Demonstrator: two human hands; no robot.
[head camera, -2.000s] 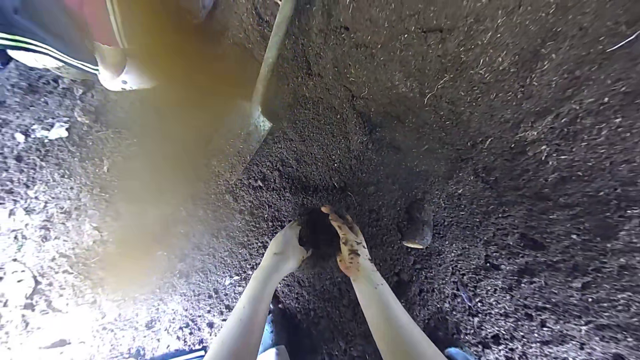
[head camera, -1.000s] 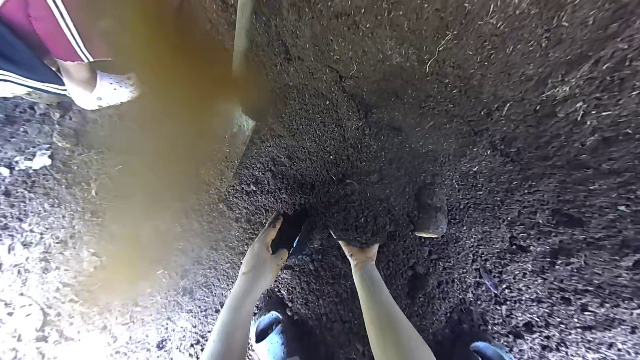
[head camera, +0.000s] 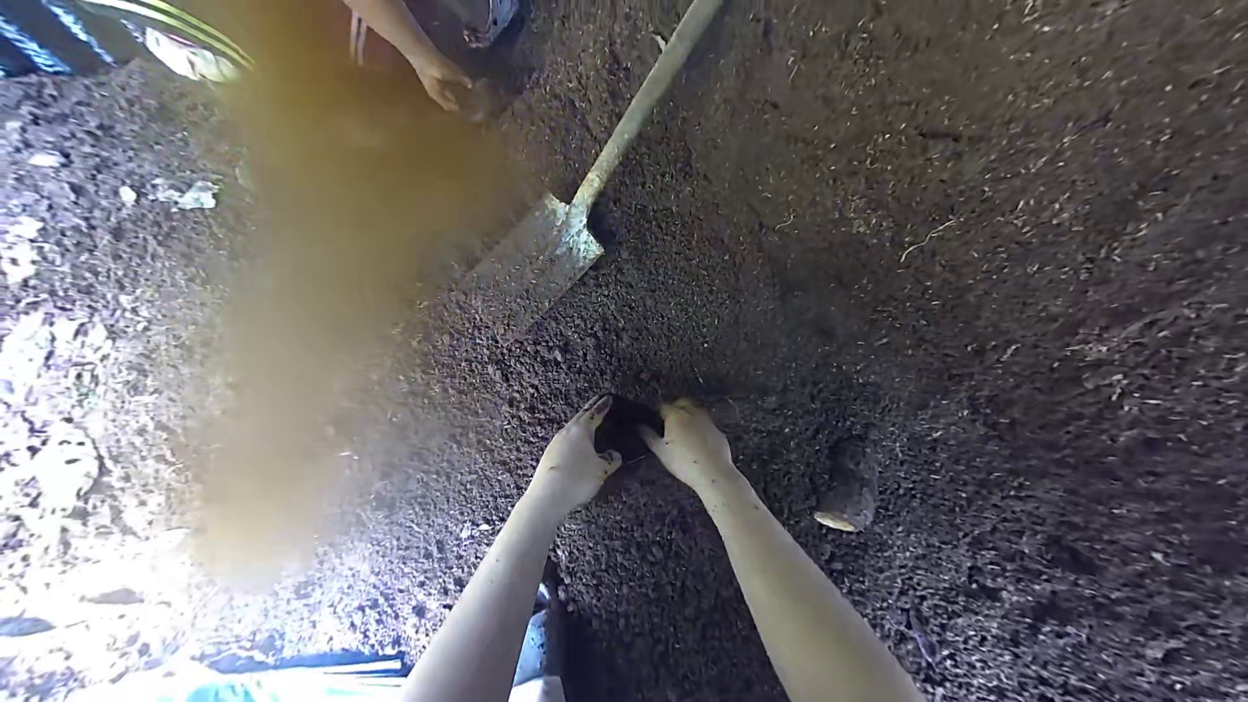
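Observation:
My left hand (head camera: 579, 458) grips the left side of a small black bag or pot (head camera: 627, 429), its thumb and fingers around the rim. My right hand (head camera: 690, 444) is at the right side of the same black container, with the thumb at its opening. Dark loose soil (head camera: 663, 556) lies under and around both hands. How much soil the container holds cannot be told.
A shovel (head camera: 546, 255) with a long handle lies on the soil ahead, left of centre. A piece of wood or a stone (head camera: 848, 487) sits right of my hands. Another person's hand (head camera: 447, 83) is at the upper left. A brownish blur covers part of the left side.
My right hand was down in the soil, apart from the black container, one second ago; now it is at the container's side. Another person's hand has come into view. The view has shifted.

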